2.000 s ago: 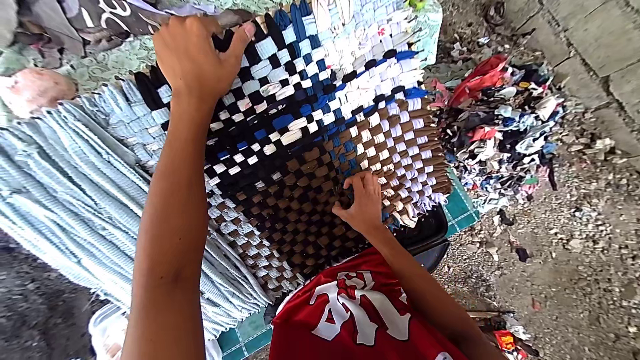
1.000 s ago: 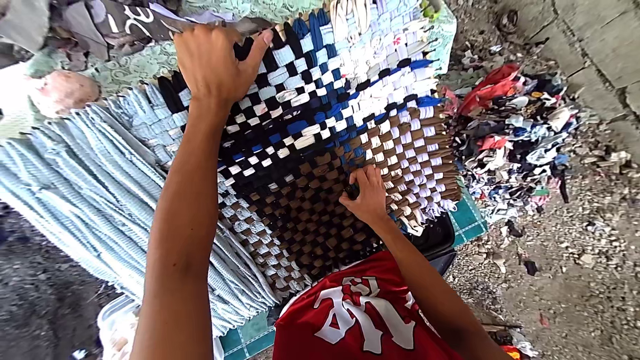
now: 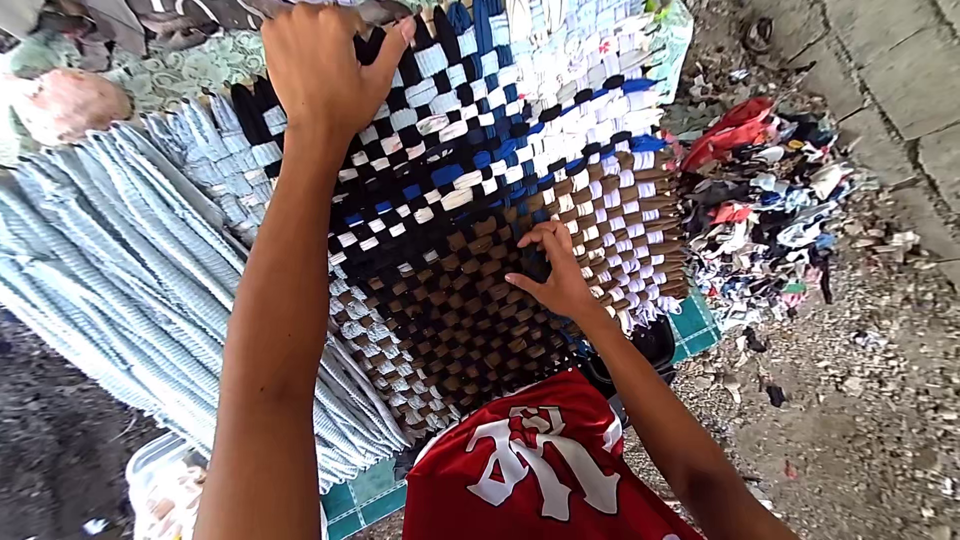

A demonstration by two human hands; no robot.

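Note:
A woven mat of fabric strips (image 3: 480, 315), in brown, black, blue and white checks, lies across the work surface. My left hand (image 3: 322, 67) is at the mat's far edge, thumb stretched over black strips and fingers curled down; what lies under them is hidden. My right hand (image 3: 551, 270) rests near the mat's middle, on the border of the dark brown and the brown-and-white parts, thumb and fingers apart. Long light-blue fabric strips (image 3: 112, 255) hang unwoven at the mat's left side.
Green tiles (image 3: 694, 326) show at the table's edges. On the ground at right lies a heap of fabric scraps (image 3: 765, 202), beside concrete blocks (image 3: 900, 82). A clear plastic tub (image 3: 146, 465) with pale scraps stands at lower left. A pinkish lump (image 3: 71, 105) sits upper left.

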